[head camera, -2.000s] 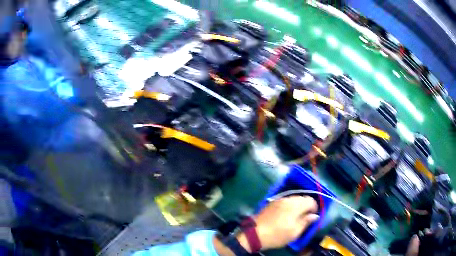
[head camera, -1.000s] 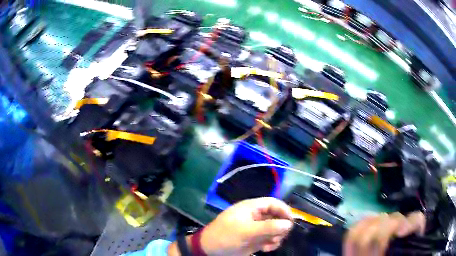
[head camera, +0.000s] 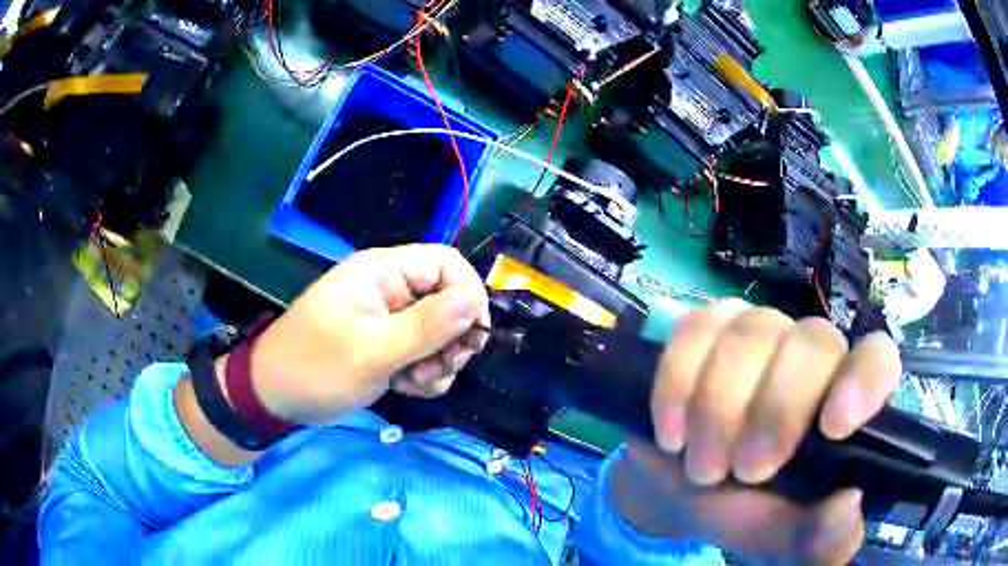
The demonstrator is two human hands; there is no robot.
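My left hand (head camera: 381, 326), with a dark and a maroon band at the wrist, has its thumb and fingers pinched together. A tiny dark thing, seemingly a screw (head camera: 483, 327), shows at the fingertips. My right hand (head camera: 763, 398) is wrapped around a thick black electric screwdriver (head camera: 901, 442), held sideways and pointing left towards my left fingertips. A black module (head camera: 542, 249) with an orange strip (head camera: 549, 290) and a round lens end lies beneath and behind both hands. The screwdriver's front part is dark against it, so its tip is unclear.
A blue bin (head camera: 381, 166) with dark contents stands beyond my left hand, a white cable (head camera: 426, 133) curving over it. More black modules (head camera: 663, 94) with loose wires stand behind and right. Another module (head camera: 122, 111) is at left. A person's white-gloved hand (head camera: 915, 285) shows far right.
My left hand has moved left and away from over the bin, fingers still pinched. My right hand has come into fuller view with the screwdriver. The view has swung right and closer.
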